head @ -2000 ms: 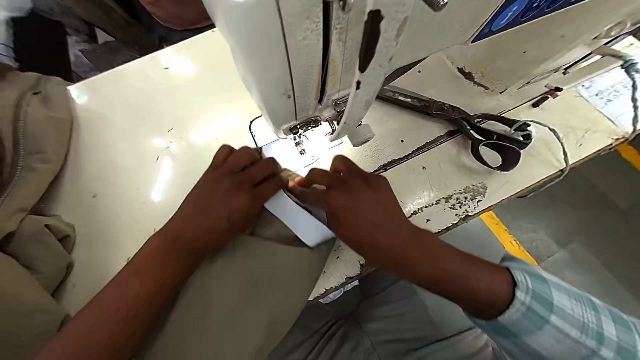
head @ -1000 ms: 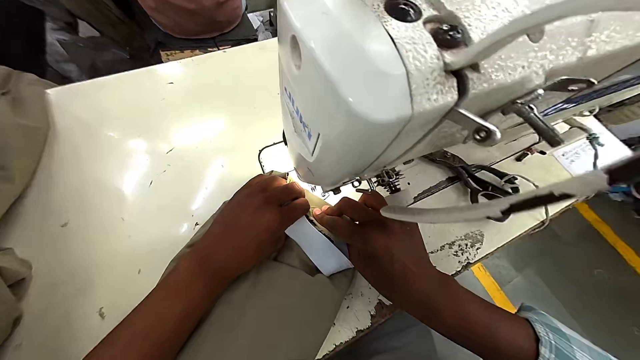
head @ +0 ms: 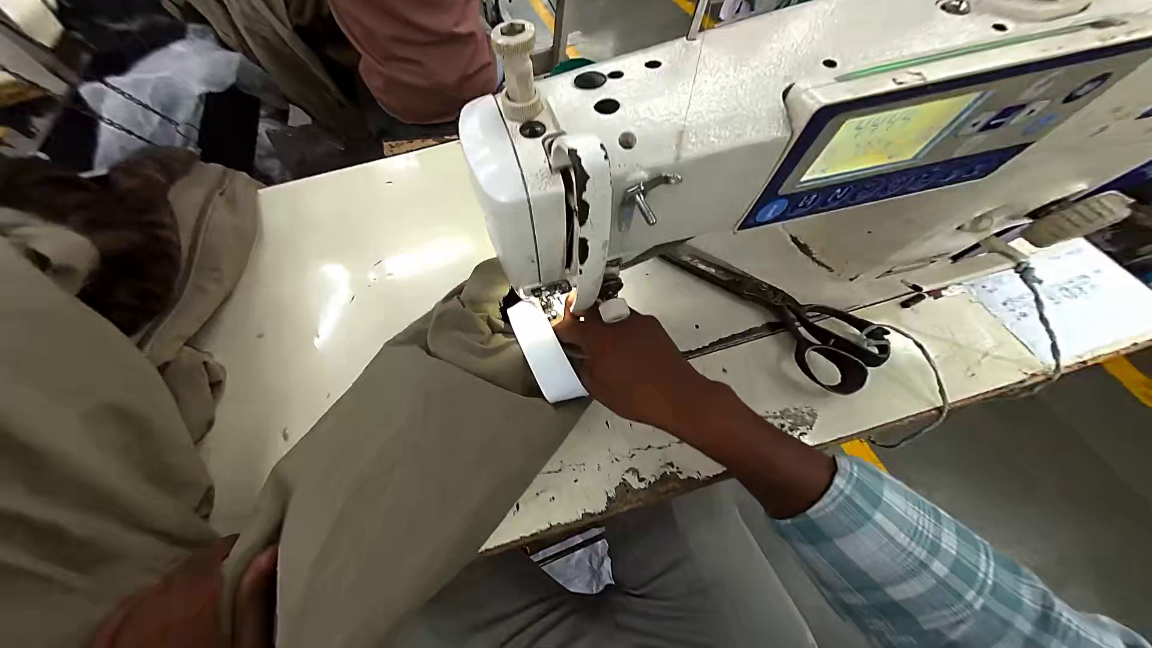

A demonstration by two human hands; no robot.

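Observation:
Olive-khaki fabric (head: 396, 441) runs from the lower left up to the needle area of a white industrial sewing machine (head: 540, 207). A white strip (head: 545, 355) lies on it, its upper end close to the presser foot (head: 551, 301). My right hand (head: 630, 360) is beside the strip, fingertips at the presser foot on the fabric's edge; its finger grip is partly hidden by the machine head. At the lower left, my left hand (head: 193, 594) holds the fabric between thumb and fingers, partly covered by its folds.
Black-handled scissors (head: 832, 346) lie on the worn table (head: 360, 234) right of the machine head, near a cord (head: 931, 378). More khaki fabric (head: 81, 387) is heaped at the left. A paper with writing (head: 1053, 297) lies at the right. Another person's sleeve (head: 418, 54) is beyond the table.
My left hand has left the needle area and moved to the fabric at the lower left. My right hand stays near the presser foot. The view has shifted considerably.

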